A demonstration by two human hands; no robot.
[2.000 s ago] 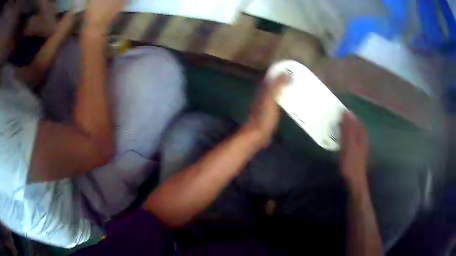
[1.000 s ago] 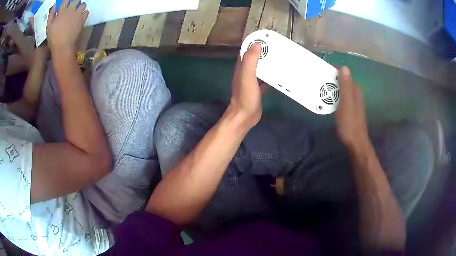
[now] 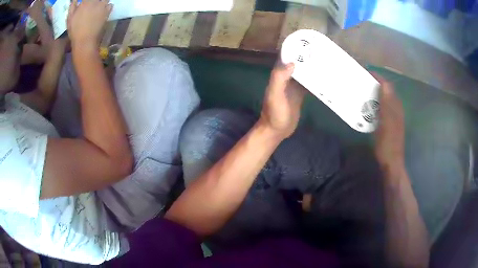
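A white oblong part with rounded ends, its vented bottom cover (image 3: 333,78) facing up, is held over my lap. A round slotted grille shows near each end. My left hand (image 3: 284,102) grips its upper left end, with the thumb at the edge near one grille. My right hand (image 3: 390,123) is at its lower right end, with the fingers along the rim beside the other grille. The fingers under the part are hidden. The underside and what lies inside cannot be seen.
A person (image 3: 86,141) sits close on my left, a hand on a white panel. Wooden slats (image 3: 225,31) run beyond my knees, with green floor (image 3: 230,78) below. A blue and white carton (image 3: 361,13) lies at the upper right.
Compared with one second ago, the white part and both my hands sit farther right and slightly lower in view. The knees and neighbour have also shifted right in the picture. The grip looks the same.
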